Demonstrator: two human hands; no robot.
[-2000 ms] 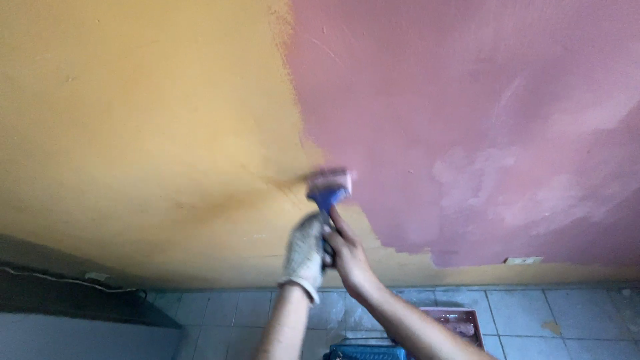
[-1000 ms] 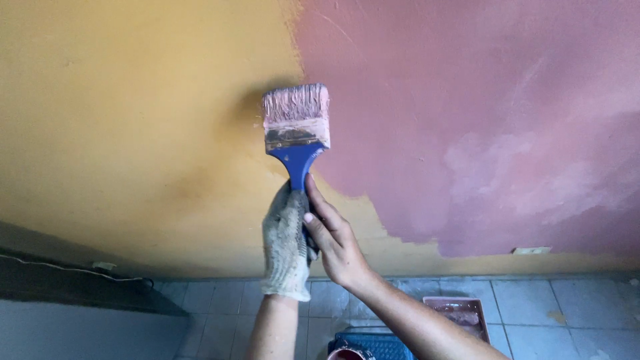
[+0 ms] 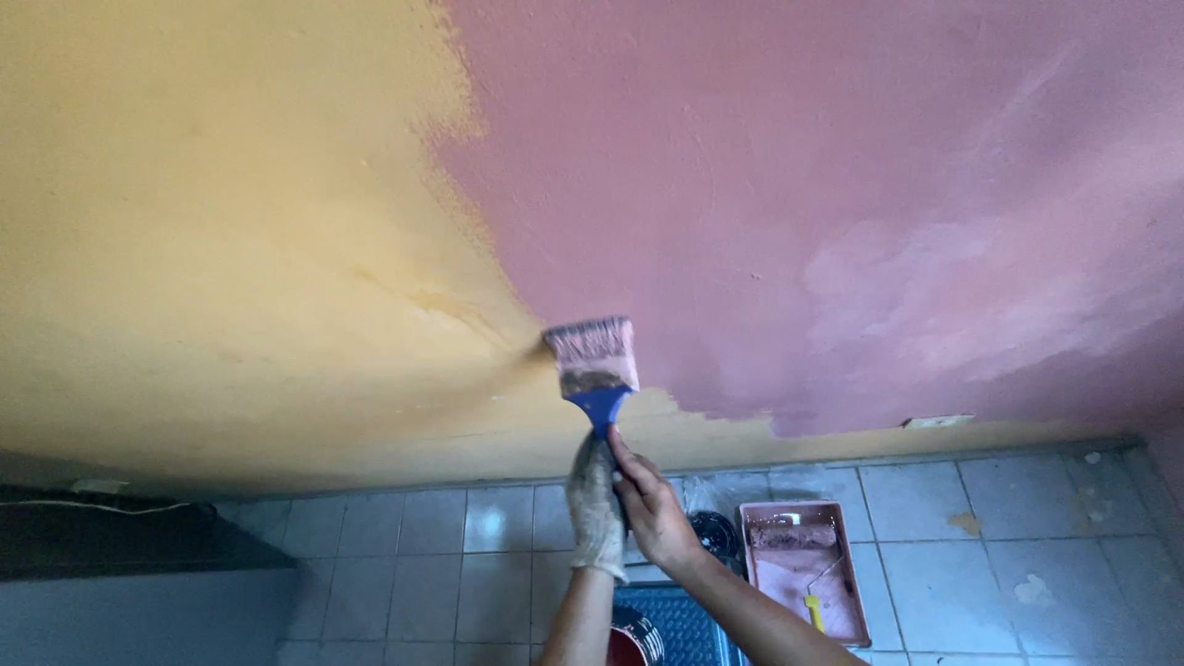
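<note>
Both of my hands hold one wide paintbrush (image 3: 597, 370) with a blue handle and bristles coated in pink paint. My left hand (image 3: 595, 509), in a pale knit glove, is wrapped around the handle. My bare right hand (image 3: 652, 504) grips it from the right side. The bristles are at the edge between the yellow paint and the pink paint on the wall (image 3: 740, 231); whether they touch it, I cannot tell. Below, a paint tray (image 3: 856, 592) on the tiled floor holds pink paint and a paint roller (image 3: 791, 536) with a yellow handle.
A blue textured plastic surface (image 3: 689, 620) lies beneath my forearms, with an open paint can (image 3: 634, 638) at its left. A dark round container (image 3: 714, 532) stands beside the tray. A dark-topped piece of furniture (image 3: 139, 546) with a cable is at lower left. A wall outlet (image 3: 937, 422) is low at right.
Pink paint now covers more of the wall left of the earlier edge, above the brush. The brush has stayed in both hands and is lower in view than one second ago.
</note>
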